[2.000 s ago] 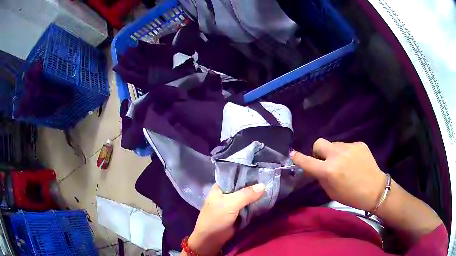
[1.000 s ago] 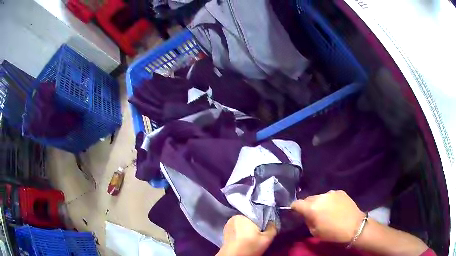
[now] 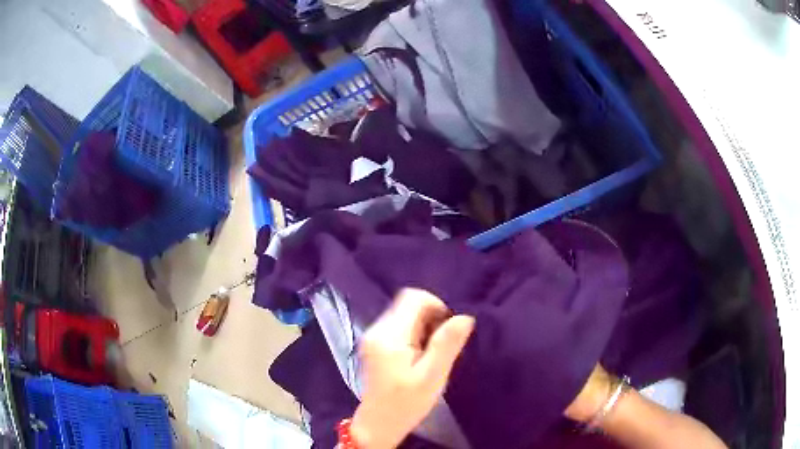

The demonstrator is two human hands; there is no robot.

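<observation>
The dark purple garment piece (image 3: pixel 526 307) lies over my lap and over the near rim of the blue crate (image 3: pixel 561 200), purple side up. A pale grey strip (image 3: pixel 333 324) shows along its left part. My left hand (image 3: pixel 406 364) is on top of the cloth, slightly blurred, thumb and fingers closed on a fold. My right hand is hidden under the purple cloth; only the wrist (image 3: pixel 601 399) with a bracelet shows. Whether it holds a tool cannot be seen.
Grey cloth (image 3: pixel 465 70) and more purple cloth lie in the crate. The white table (image 3: pixel 719 105) with a dark red edge curves along the right. Blue crates (image 3: pixel 145 167), red stools (image 3: pixel 241 44), a small red-yellow item (image 3: pixel 212 313) and white sheets (image 3: pixel 241 421) are on the floor at left.
The grey section between my hands is now covered by purple cloth turned over it. My left hand has moved up and left onto the cloth. My right hand has gone beneath it.
</observation>
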